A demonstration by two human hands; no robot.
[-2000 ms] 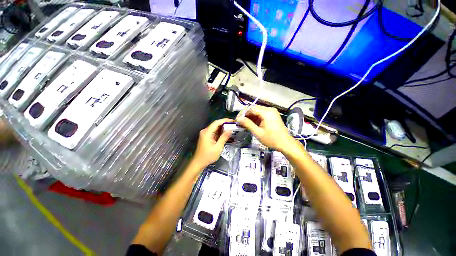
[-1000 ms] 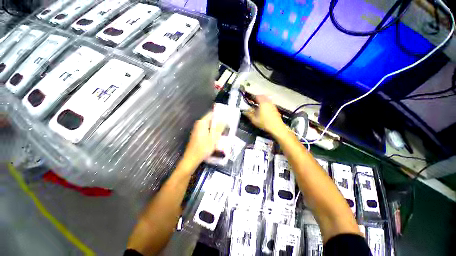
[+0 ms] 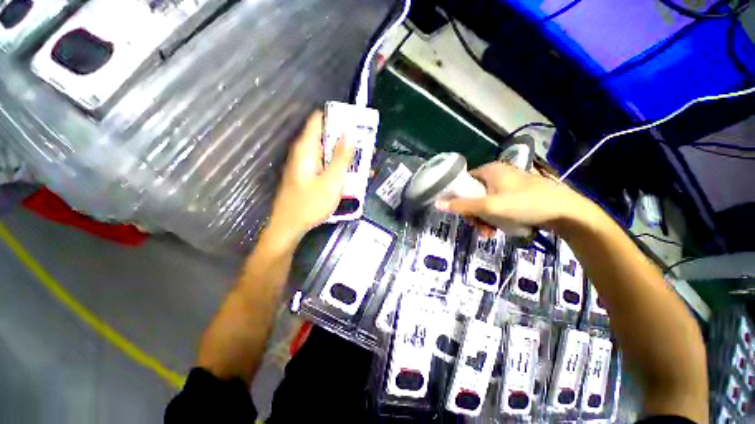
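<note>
My left hand holds a white device upright, its dark oval at the lower end. A white data cable runs from the device's top end. My right hand grips a pale barcode scanner, its rounded head turned left toward the device, a short gap between them. The blister tray below holds several white devices; one device lies at its left end. A small white label lies between the held device and the scanner head.
A tall stack of clear blister trays with devices on top stands at left. A second pale scanner lies behind my right hand. A blue monitor and a computer mouse are at right. More devices show at the far right edge.
My right hand has left the cable end and taken hold of a scanner. My left hand still holds the device, now upright beside the tray stack. The view has shifted closer.
</note>
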